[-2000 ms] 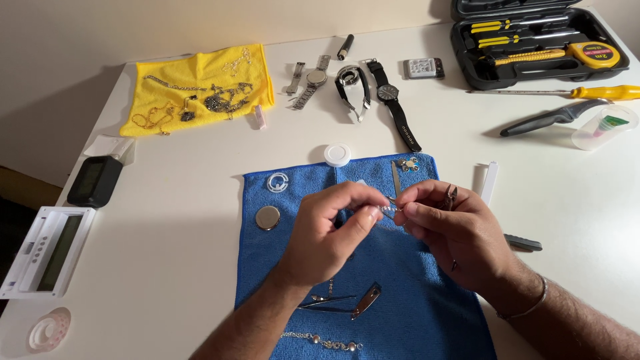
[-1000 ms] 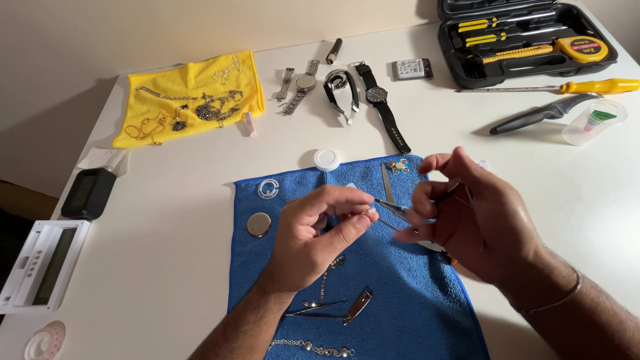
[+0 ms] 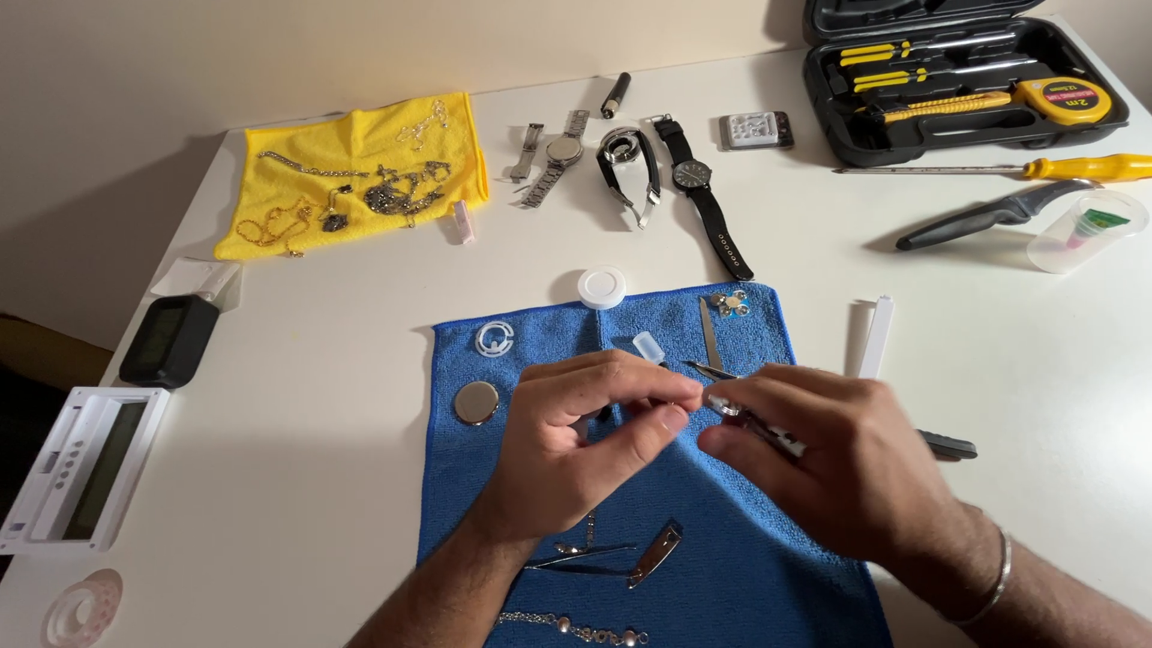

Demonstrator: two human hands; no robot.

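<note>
Over the blue cloth [image 3: 567, 486], the thumb and fingertips of my left hand [image 3: 598, 432] are pinched together on something too small to make out. My right hand [image 3: 810, 441] is close beside it, its fingers around a small shiny piece [image 3: 723, 405] with a clear part; what else it grips is mostly hidden. The tips of dark metal tweezers [image 3: 706, 369] show just beyond the right fingers. A metal file [image 3: 710, 333], a beaded ornament [image 3: 731, 303] and a translucent cap [image 3: 648, 347] lie farther up the cloth. Nearer to me are nail clippers [image 3: 655, 553], another pair of tweezers [image 3: 585, 565] and a chain bracelet [image 3: 576, 628].
Several watches, one with a black strap [image 3: 711, 216], lie at the back. A yellow cloth [image 3: 360, 135] holds chains. The open tool case [image 3: 954, 135], a screwdriver [image 3: 1062, 168] and a plastic cup [image 3: 1071, 238] are at right. Digital devices, including a white one [image 3: 85, 468], stand at left.
My right hand was raised and spread apart from the left a second ago; it has come down beside the left fingertips, its fingers now closed around the small shiny piece.
</note>
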